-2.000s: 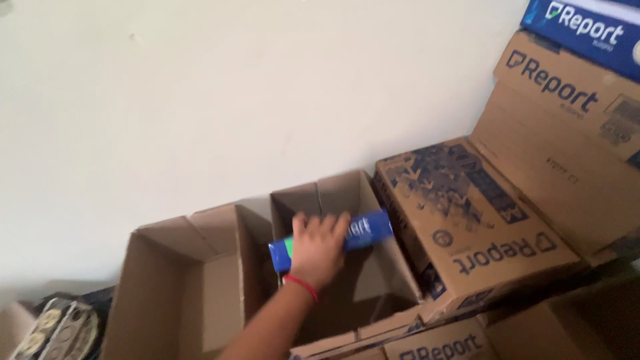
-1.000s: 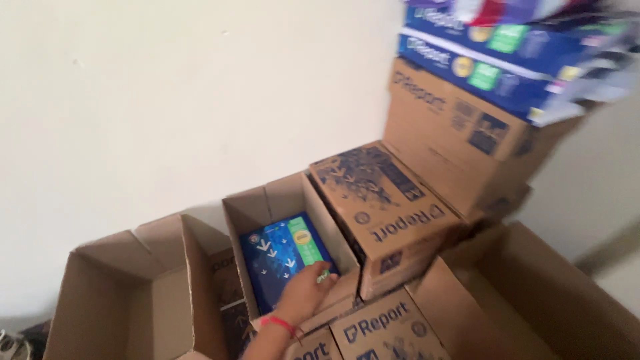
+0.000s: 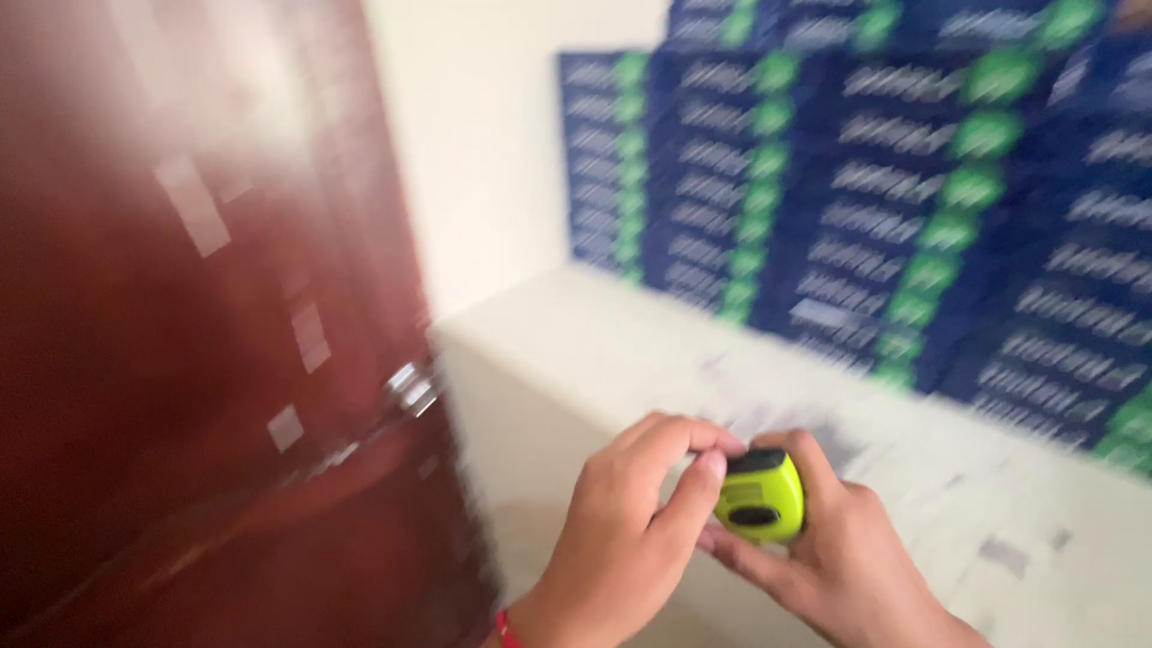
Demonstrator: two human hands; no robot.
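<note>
Both hands are low in the middle of the head view, around a small yellow-green and black device [image 3: 760,495], whose exact kind I cannot tell; it looks like a tape dispenser or tape measure. My right hand [image 3: 837,531] grips its right side and underside. My left hand [image 3: 630,522], with a red band at the wrist, pinches at its upper left edge with thumb and forefinger. Whatever lies between those fingertips is too blurred to tell. Behind the hands, blue paper packs with green marks [image 3: 810,198] stand in tall stacks.
The packs rest on a pale, marked ledge [image 3: 558,315] against a white wall [image 3: 486,135]. On the left is a glossy dark red door [image 3: 180,360] with pieces of tape on it and a metal handle [image 3: 414,387].
The view has swung from the cardboard boxes to the door and stacked packs. One hand was at a blue pack in a box; now both hands are on the yellow-green device.
</note>
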